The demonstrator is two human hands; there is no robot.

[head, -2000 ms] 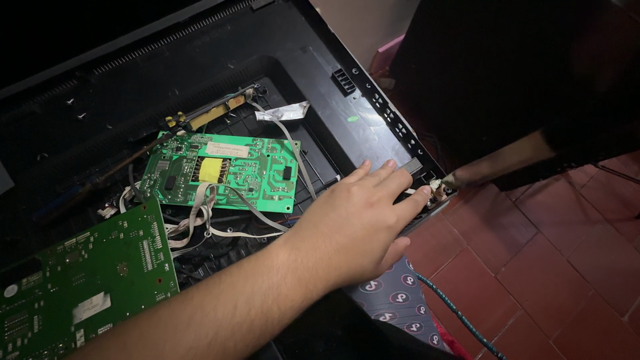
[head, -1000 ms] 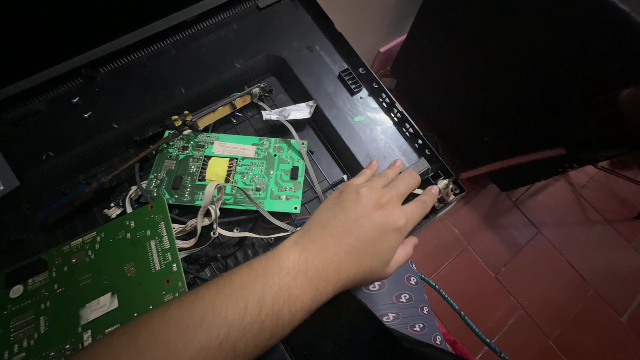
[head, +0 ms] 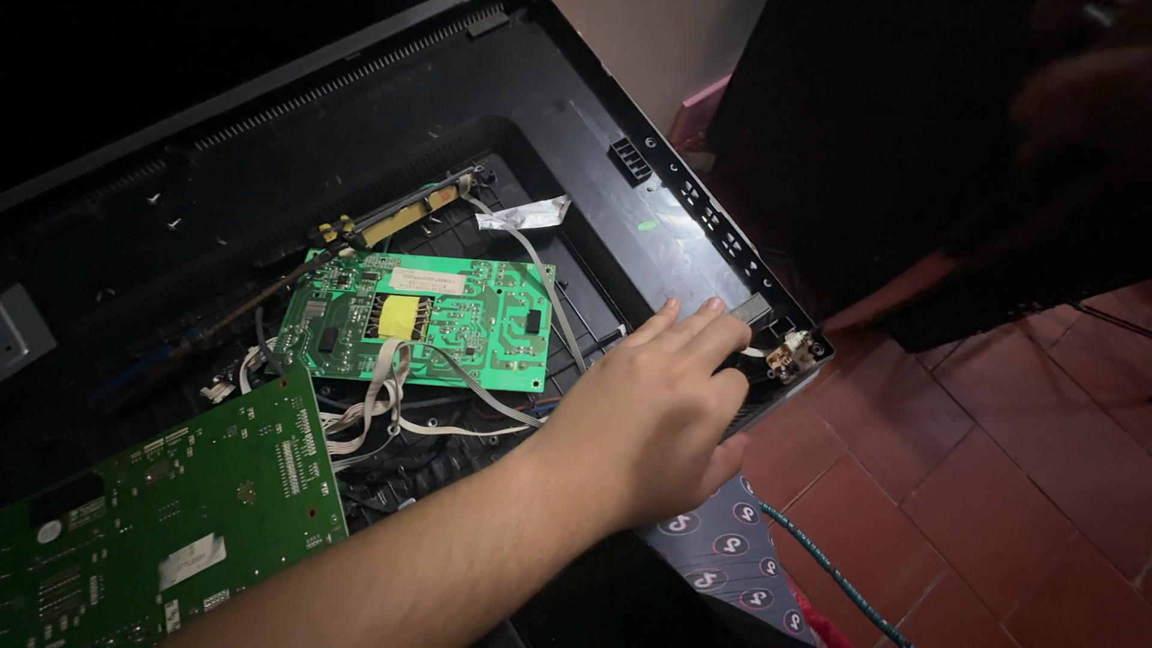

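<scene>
My left hand point(head: 652, 405) reaches in from the lower left, palm down. Its fingers are spread over the right part of a black plastic TV back housing point(head: 621, 243), fingertips beside a grey pad point(head: 751, 309); nothing shows in its grasp. Just right of the fingers, a small connector part point(head: 790, 355) with a white wire sits at the housing corner. A green circuit board point(head: 486, 319) with yellow tape lies left of the hand, joined by ribbon cables point(head: 387, 373). At the upper right, a dim, blurred hand-like shape point(head: 1071, 108) shows; whose it is, or whether a reflection, I cannot tell.
A larger green board point(head: 180, 504) lies at the lower left. Near a narrow board strip point(head: 409, 216) are silver tape point(head: 525, 214) and loose screws point(head: 174, 223). Patterned fabric point(head: 729, 549) and a teal cord point(head: 832, 571) lie below; a dark panel point(head: 864, 162) stands right.
My left hand stays spread at the housing's right edge. The skin-coloured shape that reached the corner connector two seconds ago shows dimmer now, with a blurred hand-like form farther up right.
</scene>
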